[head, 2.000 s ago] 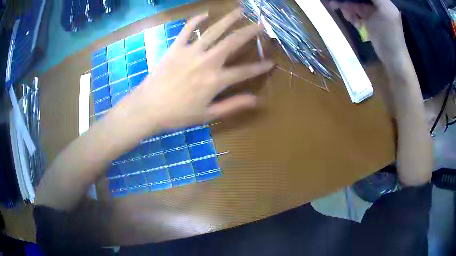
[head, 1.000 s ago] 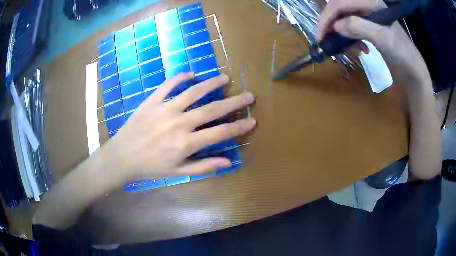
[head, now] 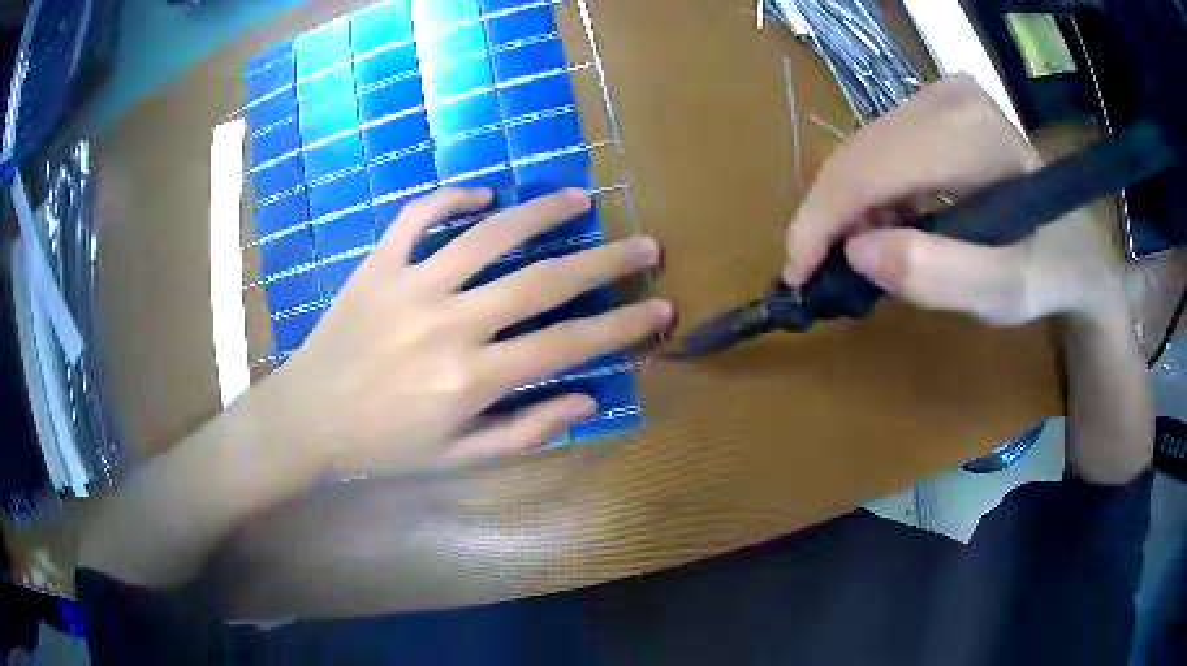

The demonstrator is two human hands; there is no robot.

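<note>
The bright blue cell sheet [head: 378,156] lies flat on the brown tabletop, with fine tabbing ribbon ends poking out at its right edge. A thin busbar ribbon [head: 601,78] lies along that edge. My left hand [head: 456,332] lies spread on the lower part of the sheet, its fingertips at the ribbon beside the edge. My right hand [head: 937,208] grips the black soldering iron [head: 833,293]. The iron's dark tip is at the lower right edge of the sheet, just below my left fingertips. Whether it touches the ribbon is hard to tell.
A white strip [head: 229,260] lies left of the sheet. A ribbon bundle [head: 846,59] and a long white piece [head: 957,46] are at the upper right, near a yellow square [head: 1041,43] on a black item. More ribbons and white strips [head: 52,351] are at far left.
My left hand has come down onto the sheet. My right hand has brought the soldering iron from the upper right down and left to the sheet's edge.
</note>
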